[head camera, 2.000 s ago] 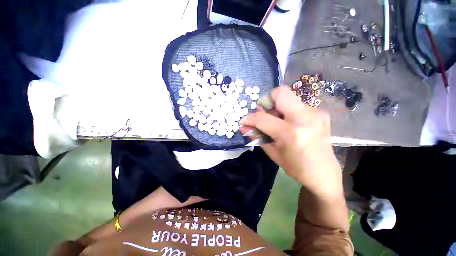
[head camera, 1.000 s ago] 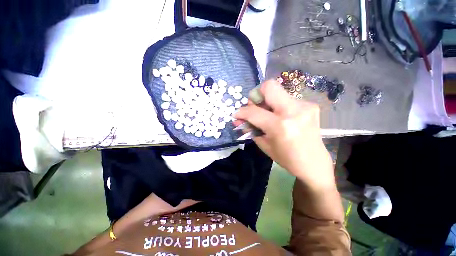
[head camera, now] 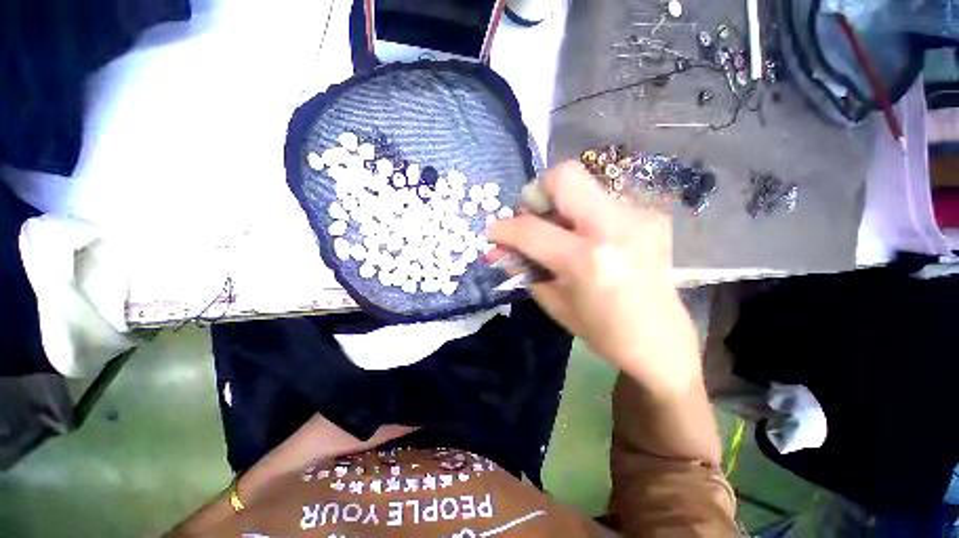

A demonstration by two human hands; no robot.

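My right hand (head camera: 605, 257) is over the right rim of the dark mesh button tray (head camera: 452, 100). Its fingertips touch or nearly touch the white buttons (head camera: 405, 226), which lie in a loose heap with a few dark ones. The small silver thread snips (head camera: 513, 282) jut from under its fingers; whether it pinches a button cannot be told. The black garment (head camera: 273, 384) with a white band (head camera: 421, 342) lies on the lap below the table edge. My left forearm (head camera: 305, 447) reaches under the garment; my left hand is hidden.
A grey mat (head camera: 778, 236) right of the tray holds brass bits (head camera: 605, 166), dark bits and threads. Another tray (head camera: 804, 74) stands at the upper right. A phone (head camera: 436, 26) lies behind the button tray. Dark garments (head camera: 841, 368) hang at the right, dark cloth (head camera: 84, 74) lies at the left.
The view has shifted, so tray and table sit further left in the picture. My right hand stays at the tray's right side, its fingertips still by the buttons.
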